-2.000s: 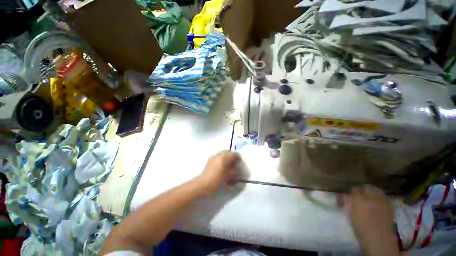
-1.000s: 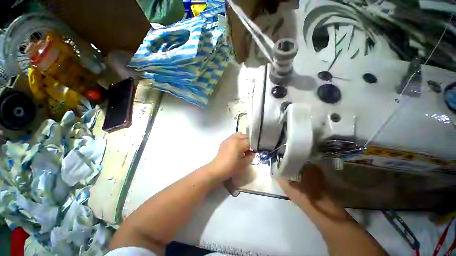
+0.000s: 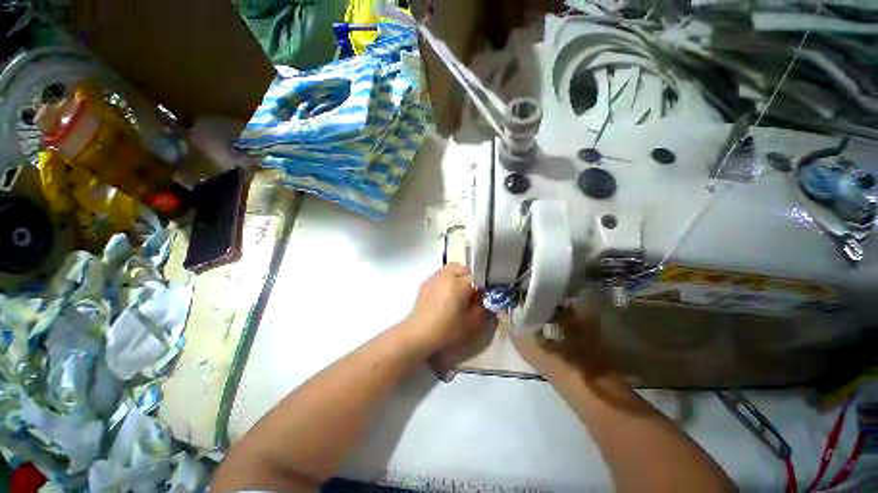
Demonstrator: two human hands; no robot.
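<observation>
The white sewing machine (image 3: pixel 578 241) stands in front of me, its lit needle area beside my fingers. My left hand (image 3: pixel 451 306) lies on the bed just left of the needle area, fingers bent and close to it. My right hand (image 3: pixel 558 339) is under the machine head, right of the needle area, partly hidden by the head. Any fabric between the fingers is too small and glare-lit to make out. A stack of blue-and-white checked pieces (image 3: pixel 356 135) with a round opening lies behind the needle area.
A crumpled pale heap (image 3: pixel 87 356) is at left, with a phone (image 3: pixel 217 220) beside it. White pieces (image 3: pixel 664 67) are heaped behind and above the machine. A slim metal tool (image 3: pixel 756 424) and red cords (image 3: pixel 830 448) lie at lower right.
My right hand has moved left from the table's right side to under the machine head. My left hand has moved slightly up beside the needle area. The view has shifted closer to the machine.
</observation>
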